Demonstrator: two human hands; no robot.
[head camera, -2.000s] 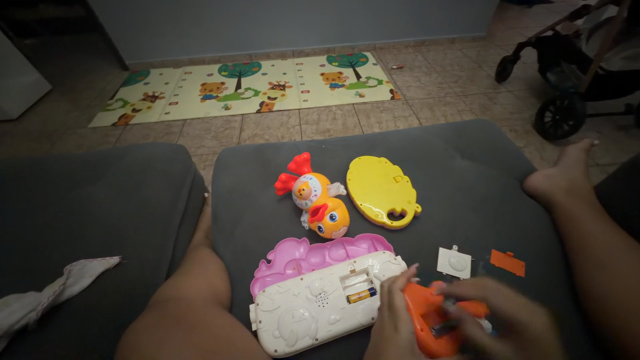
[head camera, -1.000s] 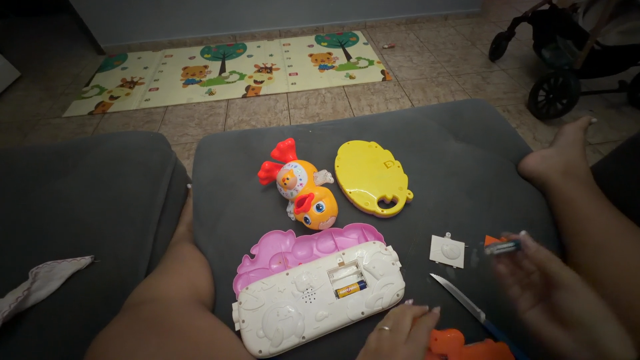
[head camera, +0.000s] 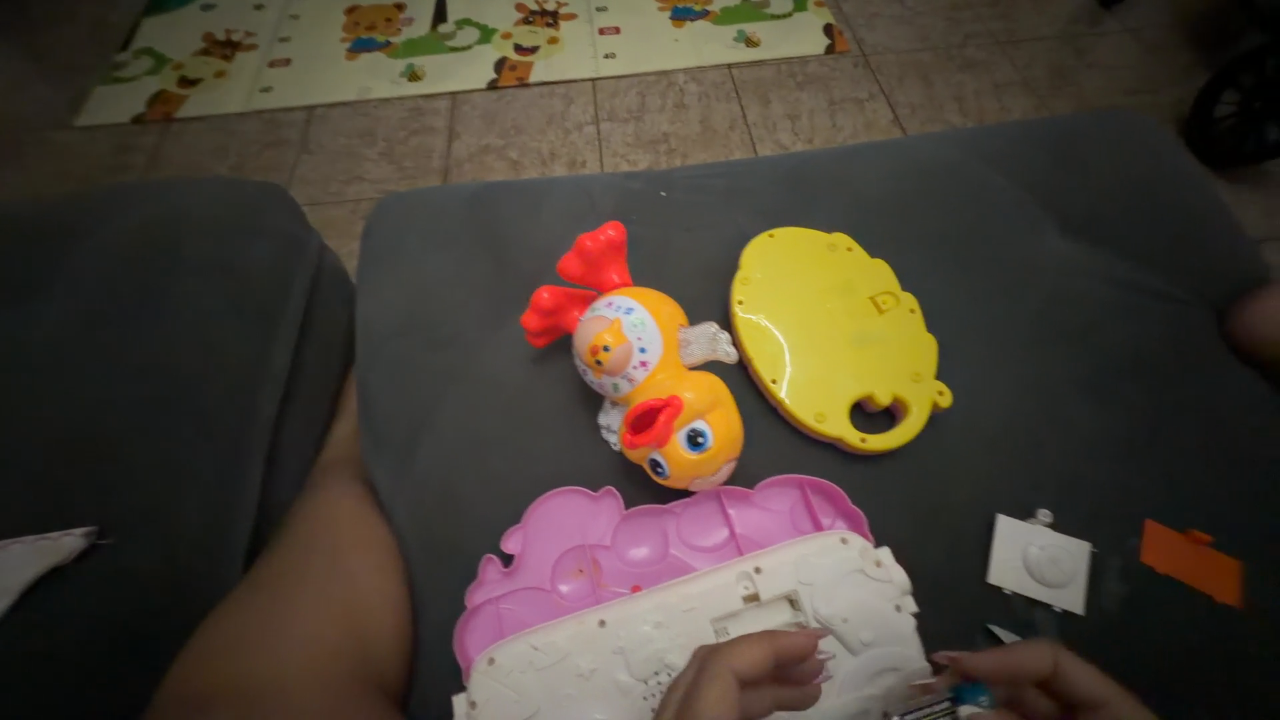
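A white and pink plastic toy (head camera: 560, 660) lies face down at the bottom middle, its battery compartment (head camera: 765, 615) uncovered. Over its lower part is my left hand (head camera: 745, 675), fingers bent; whether it holds anything is hidden. At the lower right, my right hand (head camera: 1035, 680) grips a battery (head camera: 935, 708) with a blue end. The tip of a knife blade (head camera: 1002, 634) shows just above that hand. A white battery cover (head camera: 1040, 563) and an orange battery cover (head camera: 1192, 562) rest on the grey cushion to the right.
An orange duck toy (head camera: 650, 385) lies on its back on the grey cushion (head camera: 480, 420), beside a yellow plastic toy (head camera: 835, 335). My bare leg (head camera: 300, 600) is at the left. Beyond are a tiled floor, a printed play mat (head camera: 450, 45) and a dark wheel (head camera: 1240, 105).
My right hand has moved left with the battery, toward the white toy. My left hand now lies over that toy. The orange piece it touched is out of view. The view has tipped down and closer.
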